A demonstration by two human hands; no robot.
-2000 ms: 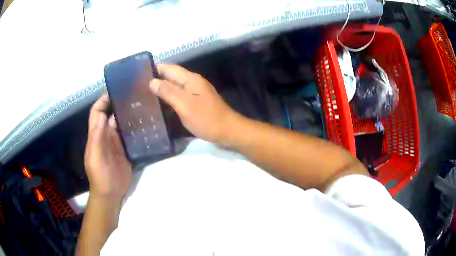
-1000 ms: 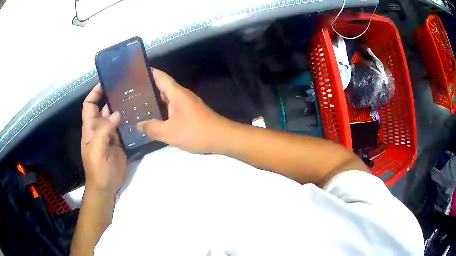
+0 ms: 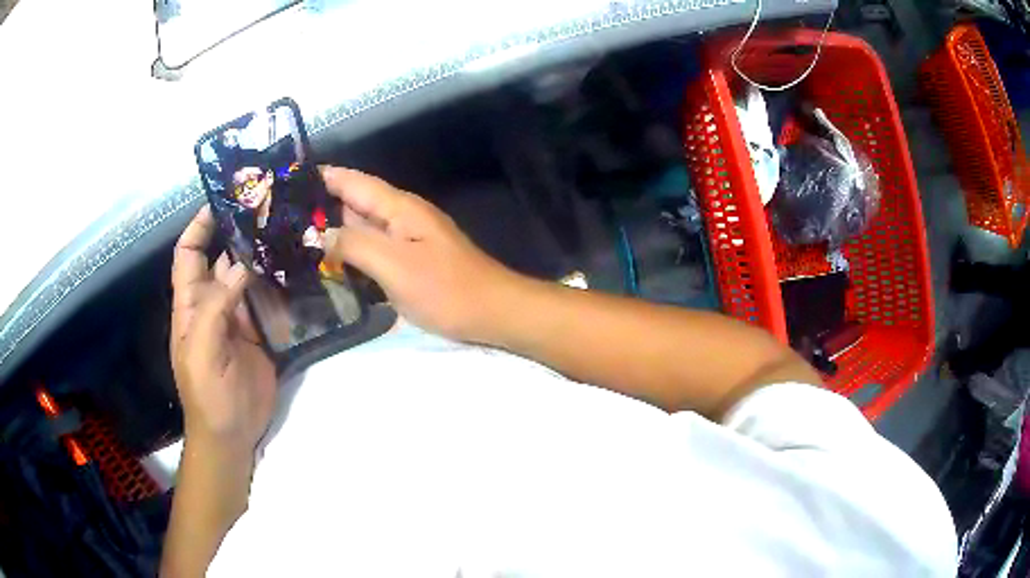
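Note:
A black smartphone (image 3: 277,215) is held upright in front of me at the table's front edge. Its lit screen shows a picture of a person in dark clothes. My left hand (image 3: 220,339) grips the phone's left side and lower part, with the thumb along its edge. My right hand (image 3: 424,254) holds the phone's right side, its thumb over the screen. The palm side of the right hand and the phone's back are hidden.
The white table (image 3: 474,32) has a measuring strip along its curved front edge. A red basket (image 3: 904,260) with plastic bags (image 3: 830,186) stands at the right. A white cable (image 3: 779,87) hangs over it. An orange-red basket (image 3: 980,136) is further right. Dark cloth (image 3: 45,497) lies lower left.
The phone screen has changed from a number keypad to a picture of a person. The phone and both hands sit slightly further left in view. The right thumb has moved up from the keypad.

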